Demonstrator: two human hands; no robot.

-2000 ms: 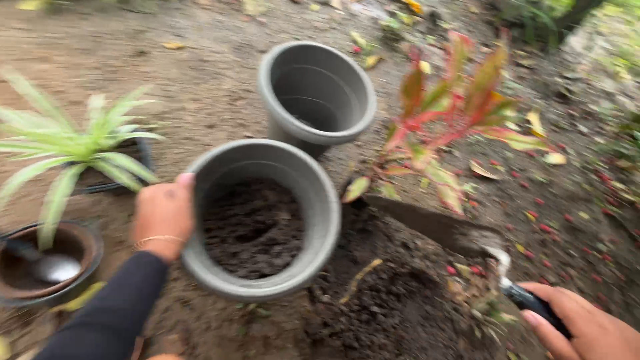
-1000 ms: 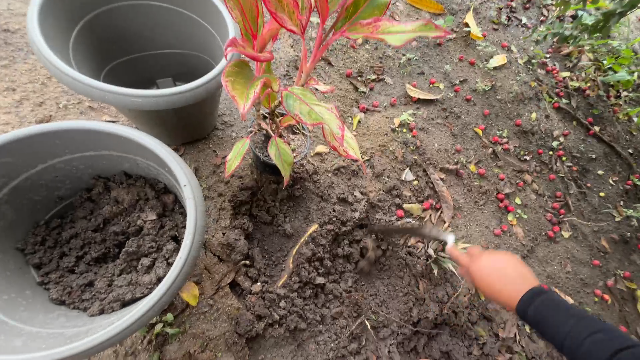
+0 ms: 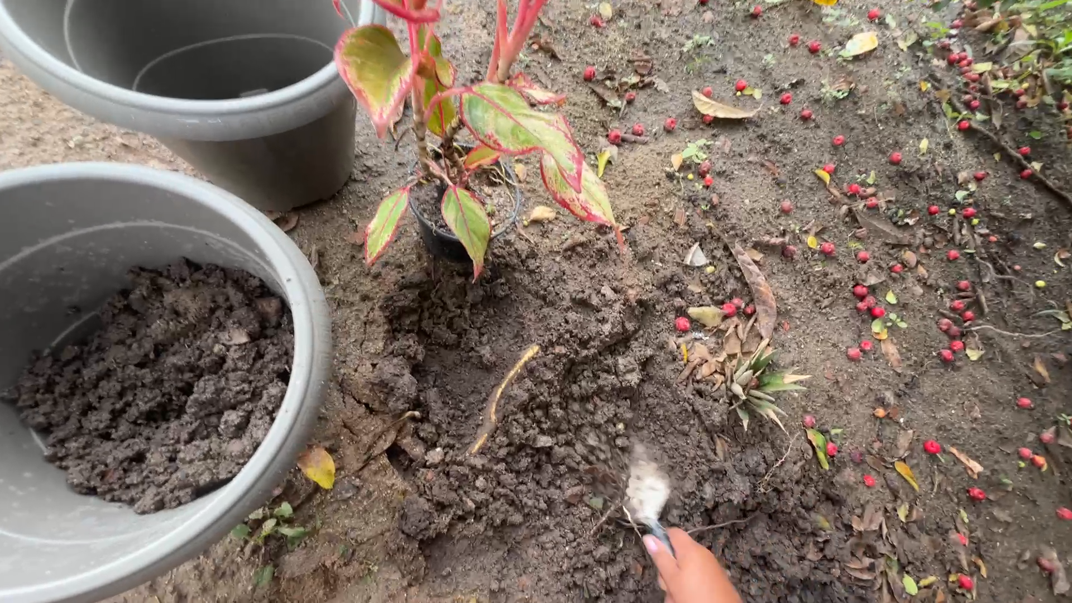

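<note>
At the bottom, my right hand [image 3: 691, 574] grips the dark handle of a garden trowel [image 3: 646, 486], whose blurred metal blade is down at the loose dark soil [image 3: 544, 419]. My left hand is out of view. On the left a grey plastic pot [image 3: 311, 335], partly filled with clumpy soil [image 3: 159, 385], is cut off by the frame edge. Behind it stands a second grey pot [image 3: 276, 159], whose visible inside holds no soil. A plant with red-edged green leaves [image 3: 511, 121] grows in a small black pot [image 3: 444, 243] just beyond the dug soil.
A yellowish root or stick [image 3: 502, 398] lies on the dug soil. To the right are a small spiky plant [image 3: 754, 381], dry leaves [image 3: 758, 289] and scattered red fruits [image 3: 931, 447]. A yellow leaf [image 3: 317, 466] lies beside the nearer grey pot.
My right hand and the trowel have moved nearer to the bottom of the dug patch. My left hand, at the nearer pot's rim two seconds ago, is out of view. The view has shifted a lot.
</note>
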